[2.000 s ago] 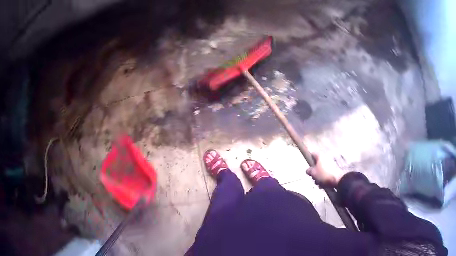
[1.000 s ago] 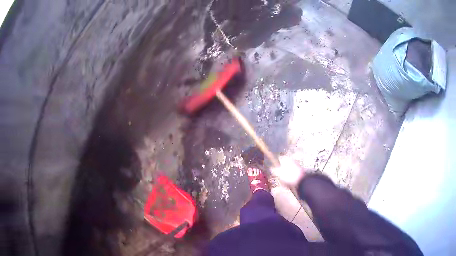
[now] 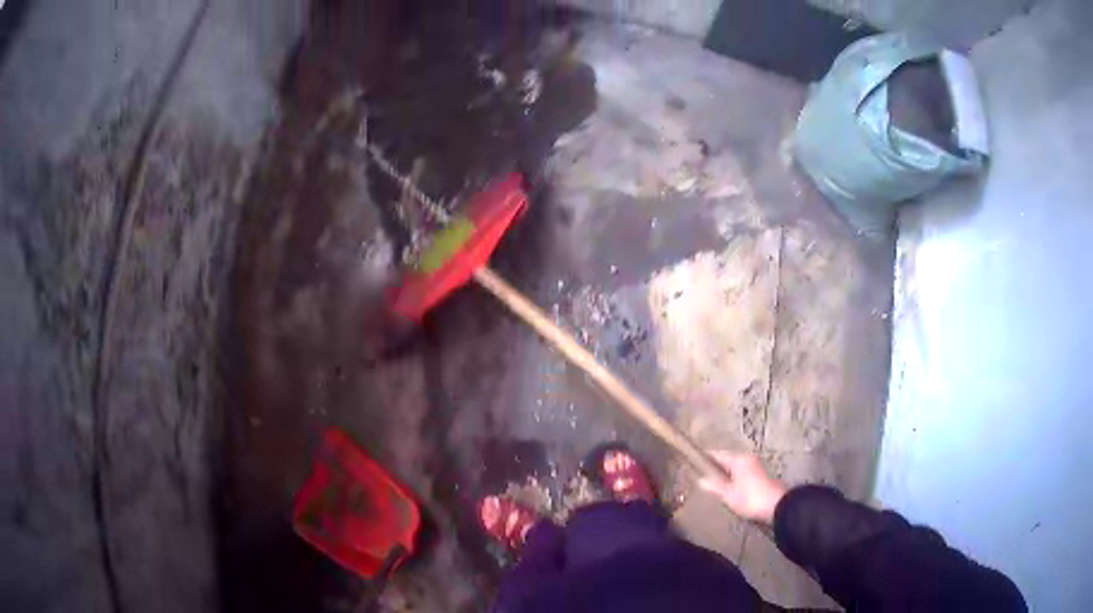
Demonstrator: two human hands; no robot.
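My right hand point(image 3: 746, 485) is closed around the wooden stick of the broom at the lower right. The broom point(image 3: 462, 255) has a wide red head with a yellow-green patch. Its head lies on the dark wet floor, up and to the left of my feet. The red dustpan point(image 3: 356, 505) is on the floor at the lower left, with a dark smear of dirt inside. Its handle is mostly hidden at the bottom edge. My left hand is not in the picture.
A grey-green sack point(image 3: 869, 138) with a rolled top stands at the upper right against the pale wall point(image 3: 1019, 335). A flat dark panel point(image 3: 785, 36) is beside it. Dark wet muck point(image 3: 479, 102) covers the floor at the top. My feet in red sandals are at the bottom.
The view has turned, bringing the sack and panel into fuller sight. The broom head now shows further left, nearer the wet muck. My right hand still holds the stick.
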